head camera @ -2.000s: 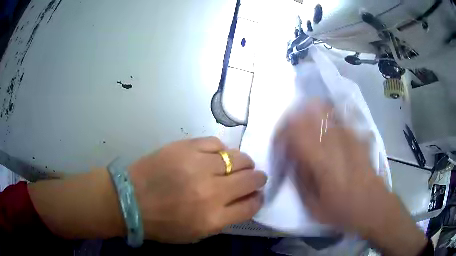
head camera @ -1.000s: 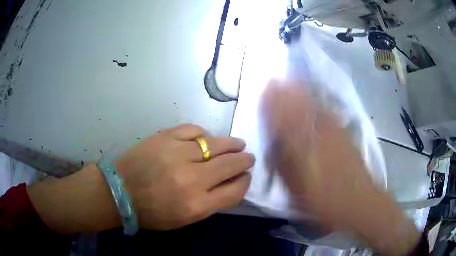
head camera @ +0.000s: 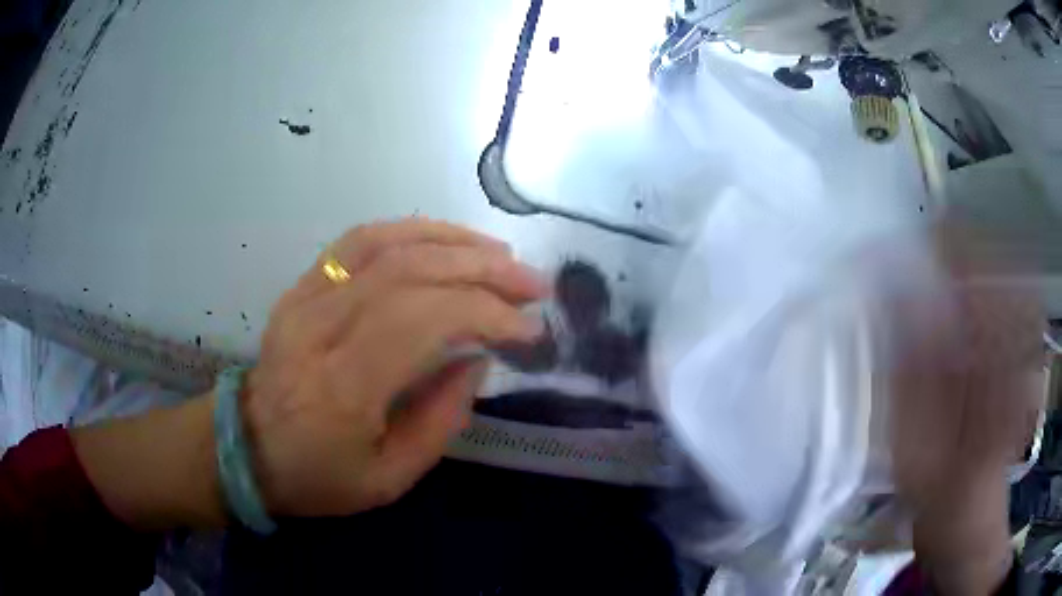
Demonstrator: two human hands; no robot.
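A white cut piece runs from under the presser foot towards the table's front edge. It is blurred and lifted in folds. My right hand is blurred at its right side and seems to hold the fabric's right part; the fingertips cannot be made out. My left hand, with a gold ring and a green bangle, is over the table near the front edge. Its fingers are curled and hold nothing visible, with a gap between thumb and fingers. The machine head is at the upper right.
A ribbed yellowish knob sits right of the needle area. The white machine table has dark stains and ruler markings along its front edge. My navy-covered lap is below. White material shows beyond the edge at the left.
My right hand has moved to the right with the fabric, baring the bed plate's front edge and dark stains. My left hand has moved left and up, off the fabric, and its fingers are more curled.
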